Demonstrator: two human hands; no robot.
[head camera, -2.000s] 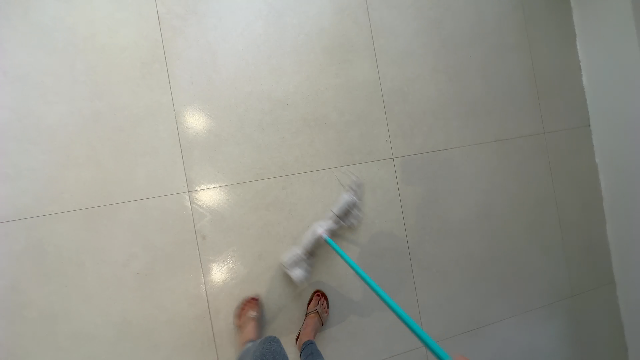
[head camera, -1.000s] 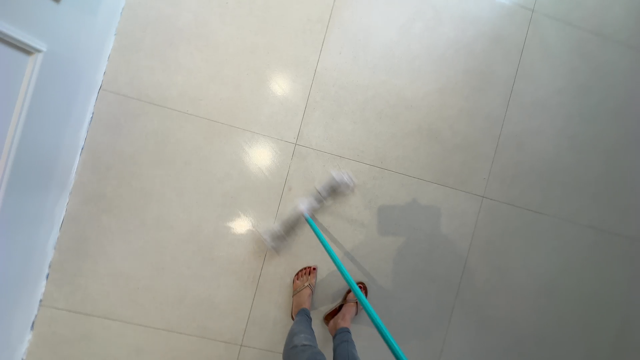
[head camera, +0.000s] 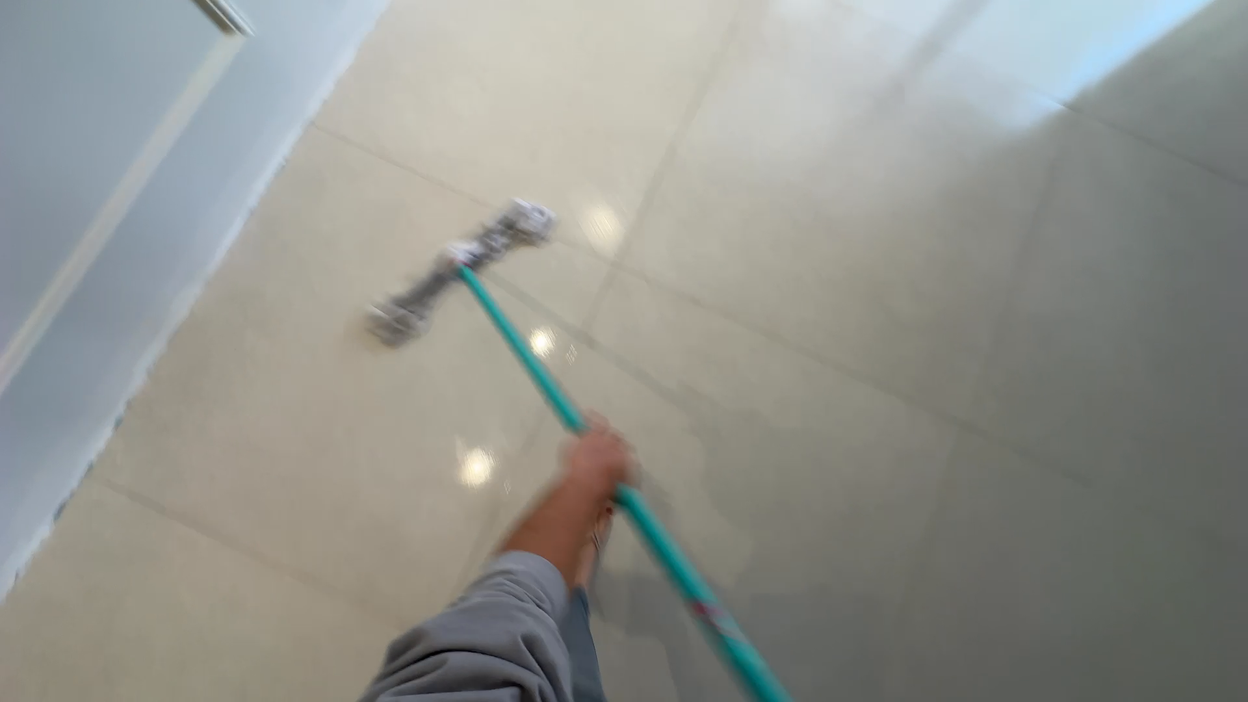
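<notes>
My left hand (head camera: 599, 454), at the end of a grey sleeve, is closed around the middle of a teal pole (head camera: 673, 558). The pole runs from the bottom edge up and to the left, to a floor mop head (head camera: 460, 265) wrapped in grey and white cloth. That head lies slantwise on the glossy tiled floor (head camera: 829, 458), somewhat blurred. My right hand is out of view, and so is the top end of the pole.
A pale wall (head camera: 195, 195) with a raised moulding runs along the left side, its rough lower edge meeting the tiles. Part of my own leg (head camera: 582, 643) and foot shows behind my forearm. Light reflects off the floor, and shadow covers the lower right.
My left hand has come into view, gripping the pole. The mop head has moved farther from my feet, toward the wall side. The view has shifted.
</notes>
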